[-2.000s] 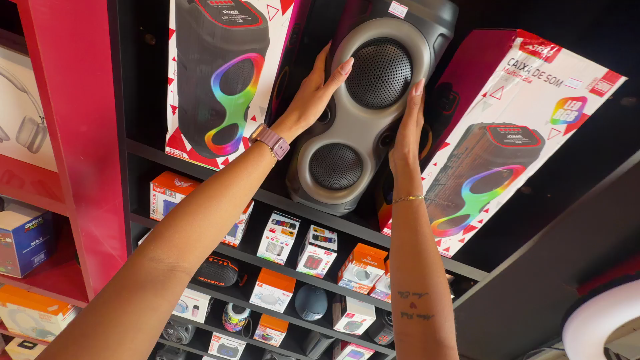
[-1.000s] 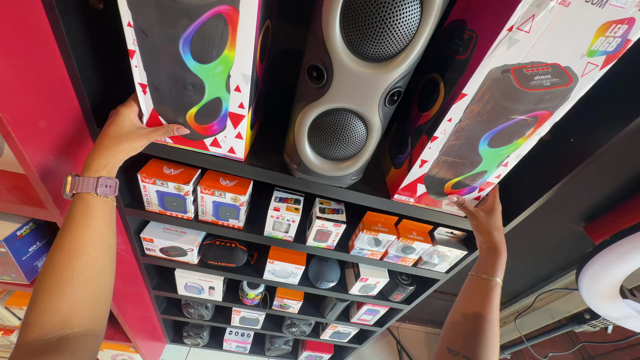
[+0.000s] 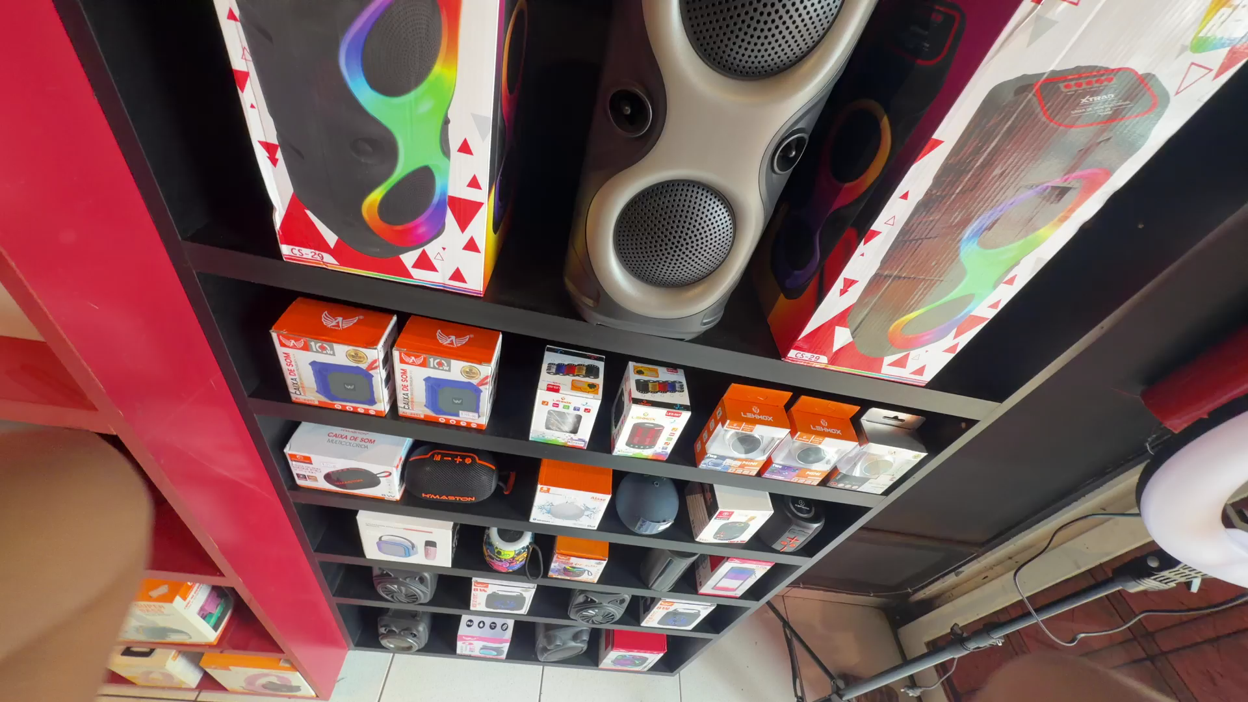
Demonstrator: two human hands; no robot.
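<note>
Neither of my hands shows clearly. A blurred part of an arm stands at the left edge, and a blurred skin-toned shape lies at the bottom right; any hand is out of sight. A grey and black tower speaker (image 3: 673,234) stands upright on the top black shelf. To its left is a tall speaker box (image 3: 468,205) with a rainbow ring picture, and to its right a similar box (image 3: 1033,224) stands with its front bottom edge near the shelf's lip.
Lower shelves hold small boxed speakers (image 3: 331,366), a black portable speaker (image 3: 451,475) and a round blue-grey speaker (image 3: 647,503). A red panel (image 3: 146,292) borders the left. At right are a white ring light (image 3: 1194,507), a cable and a dark stand pole (image 3: 1024,612).
My hands were on the tower speaker, then one on each tall box; now they have left those boxes and are out of view.
</note>
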